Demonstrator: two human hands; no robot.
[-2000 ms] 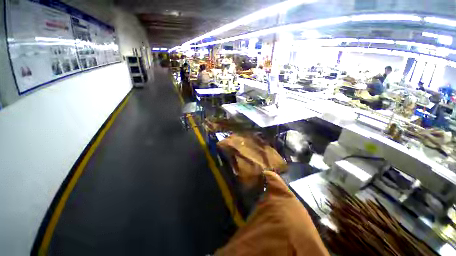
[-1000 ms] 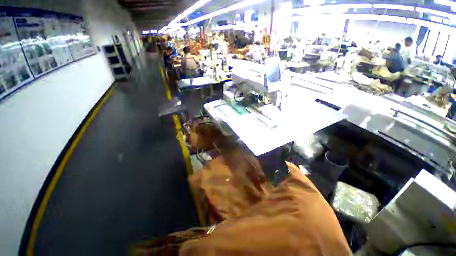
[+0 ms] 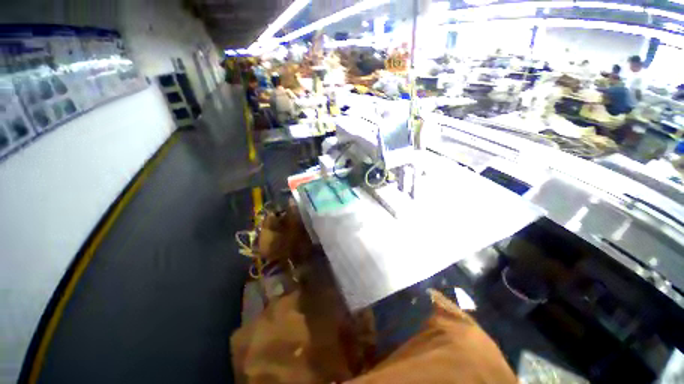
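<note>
A large tan-orange shape (image 3: 450, 349) fills the bottom centre, cut off by the lower edge. I cannot tell if it is a brown panel or my clothing. Left of it, brown leather-like panels (image 3: 274, 337) hang or lie in a heap beside the white table. More brown pieces with pale loops (image 3: 281, 232) are behind them. Neither of my hands shows. The view is blurred.
A white-topped table (image 3: 405, 251) with a sewing machine (image 3: 375, 135) and a teal sheet (image 3: 330, 195) stands ahead. A grey aisle (image 3: 165, 262) with yellow lines runs along the left wall. A dark bin (image 3: 525, 285) is at the lower right. People are far off.
The white table and machine appear nearer and larger. The brown strips and machine at the lower right have left view. The heaped panels have shifted lower and left in view.
</note>
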